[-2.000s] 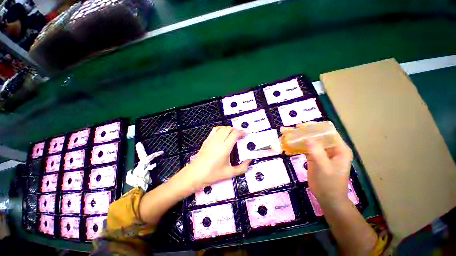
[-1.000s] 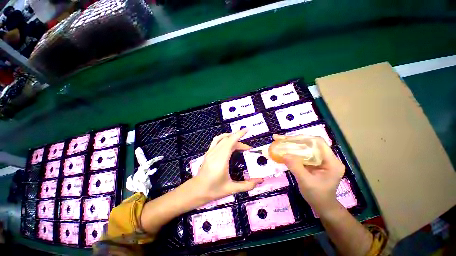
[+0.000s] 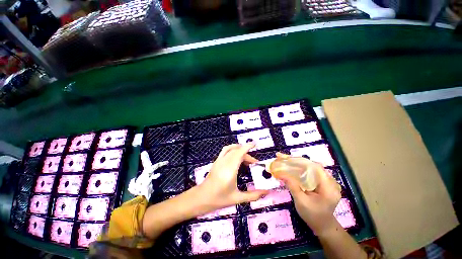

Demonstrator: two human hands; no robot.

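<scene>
A black compartment tray (image 3: 169,153) lies in front of me with flat pink-white pieces, each with a dark round spot. My left hand (image 3: 225,177) holds one flat piece (image 3: 261,176) by its edges between thumb and fingers, low over the tray's middle. My right hand (image 3: 316,198) holds a translucent squeeze bottle (image 3: 296,171) with amber liquid, its nozzle end pointing left at the held piece. The bottle's tip and the piece's right part are hard to make out. Several pockets at the tray's upper left hold no piece.
A second tray with pieces (image 3: 69,183) is at the left. A crumpled white lump (image 3: 145,177) lies between the trays. A tan cardboard sheet (image 3: 392,167) lies at the right. Shiny stacked trays (image 3: 121,33) stand across the green surface (image 3: 223,76).
The view has shifted, showing more of the far side. The bottle has moved from over the tray's right side to close beside the held piece, and its tilt has changed. The left hand still holds a piece.
</scene>
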